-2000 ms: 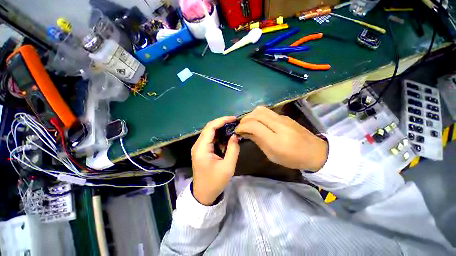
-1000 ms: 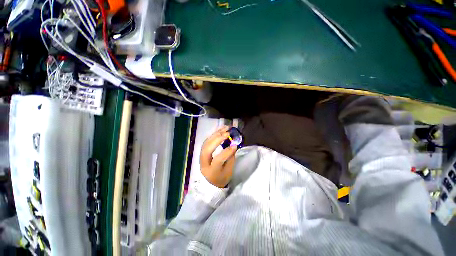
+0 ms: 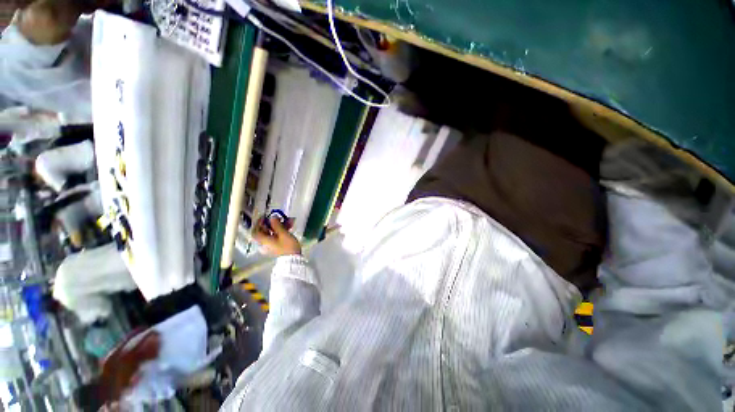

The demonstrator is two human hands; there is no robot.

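Note:
My left hand (image 3: pixel 278 238) is stretched out to the left, small in the picture, over the near end of a parts tray. It holds a small dark watch head (image 3: pixel 280 216) with a bluish glint at the fingertips. Whether the watch touches the tray cannot be told. My right hand is not in view; only the right sleeve (image 3: pixel 653 241) shows at the right, by the bench edge.
The white tray (image 3: pixel 278 137) with dark parts lies between green-edged boards. A longer white tray (image 3: pixel 153 145) with rows of dark parts lies further left. The green bench (image 3: pixel 564 40) is at the top, a white cable (image 3: pixel 342 56) hanging from it. Other people sit at the far left.
The view has swung left, and the bench tools have left the picture. My left hand has moved from the lap out to the tray, with the watch head. My right hand has left the watch.

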